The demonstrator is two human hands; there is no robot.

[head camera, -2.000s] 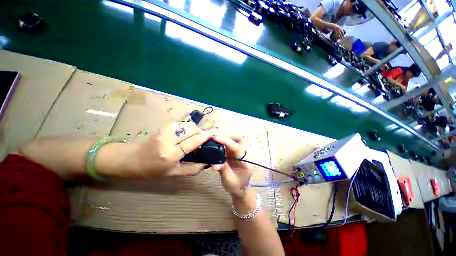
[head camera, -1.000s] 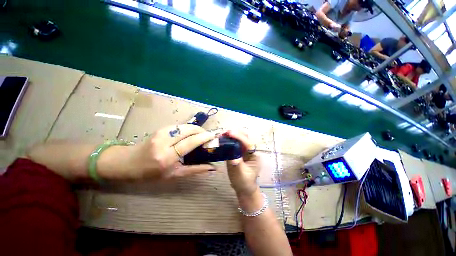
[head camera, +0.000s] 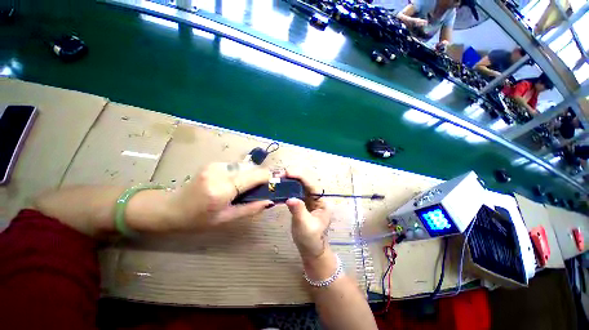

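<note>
A black electronic unit (head camera: 284, 191) with a small yellow patch is held between both hands over the cardboard bench cover (head camera: 213, 271). My left hand (head camera: 216, 190) grips its left end. My right hand (head camera: 311, 216) grips its right end. A thin black lead (head camera: 352, 195) runs right from my right hand to a small dark tip near the power supply. A second black piece (head camera: 259, 155) with a cord loop lies behind my hands. A pale cable (head camera: 361, 240) runs between my right wrist area and the power supply (head camera: 436, 213), whose blue display glows.
The green conveyor belt (head camera: 226, 90) carries a black unit (head camera: 381, 148) and another at far left (head camera: 69, 47). A smartphone (head camera: 14, 138) lies at left. Red and black leads (head camera: 389, 261) and a tray of black parts (head camera: 494, 242) are at right. People sit across the belt.
The unit was turned between the hands, and its yellow patch came into view. The black lead now lies out straight to the right, with its tip visible. Units on the belt have shifted right.
</note>
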